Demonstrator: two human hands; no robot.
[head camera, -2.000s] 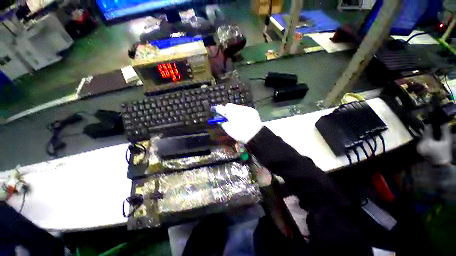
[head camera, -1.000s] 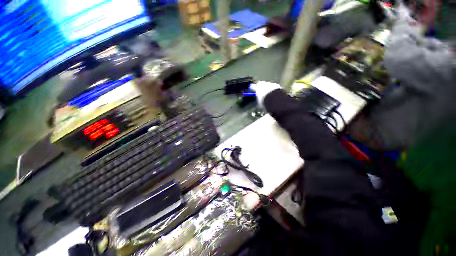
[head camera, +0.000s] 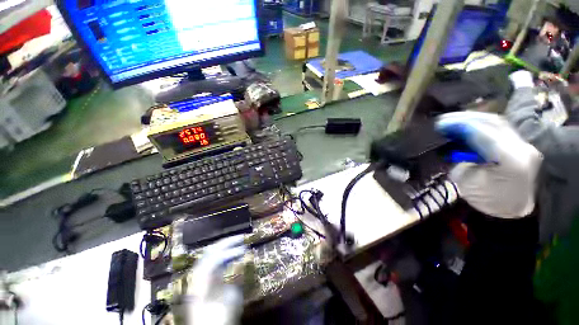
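Note:
My right hand (head camera: 501, 165), in a white glove, is at the right with a blue pen-like tool (head camera: 465, 156) in its fingers. A black adapter (head camera: 406, 145) with a curved cable is at its fingertips, above the batch of adapters; whether they grip it is unclear. My left hand (head camera: 219, 279), white-gloved and blurred, is over the front bay of the taped test fixture (head camera: 286, 260); its fingers cannot be made out. One adapter (head camera: 217, 225) lies in the rear bay. Another adapter (head camera: 122, 280) lies on the white bench left of the fixture.
A keyboard (head camera: 216, 181) and power meter (head camera: 200, 132) with red digits are behind the fixture, below a lit monitor (head camera: 171, 35). One adapter (head camera: 343, 126) lies on the conveyor. A green button (head camera: 297, 229) is on the fixture's right. Another worker's grey sleeve (head camera: 530, 105) is at the far right.
My right hand has moved right from the conveyor adapters, where one now lies instead of two. My left hand has come into view over the fixture. An adapter now shows left of the fixture.

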